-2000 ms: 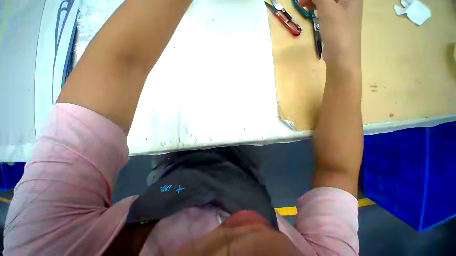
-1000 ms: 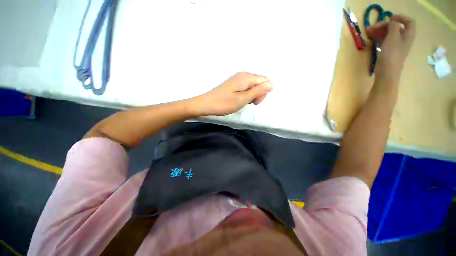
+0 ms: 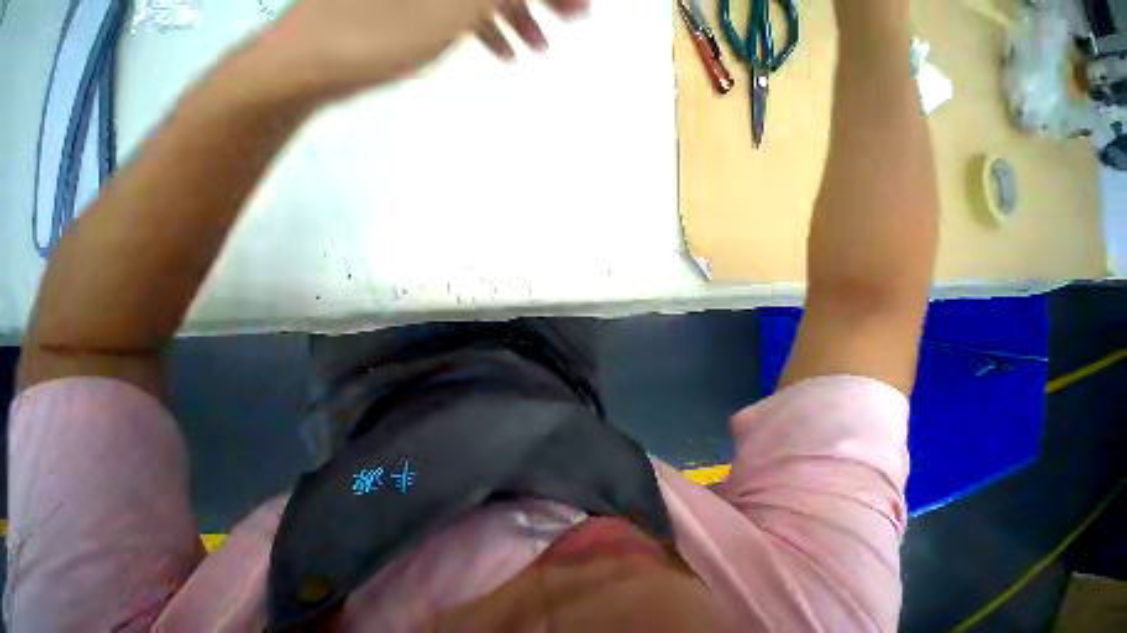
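Note:
My left hand is over the white table cover near the top edge, slightly blurred, with its fingers apart and nothing seen in them. My right hand is out of the picture, cut off by the top edge; only the forearm shows over the tan board. The green-handled scissors lie on the board, blades towards me. The small red-handled cutter lies just left of them. Narrow looped grey-blue strips lie at the far left, partly beside my left forearm.
On the tan board, a white scrap lies right of my right forearm and a tape roll farther right. A clear plastic bag and dark objects are at the top right. Blue bins stand below the table edge.
My left hand has moved from the table's front up to the top edge and opened. My right hand has left the scissors and gone out past the top edge. The view has shifted.

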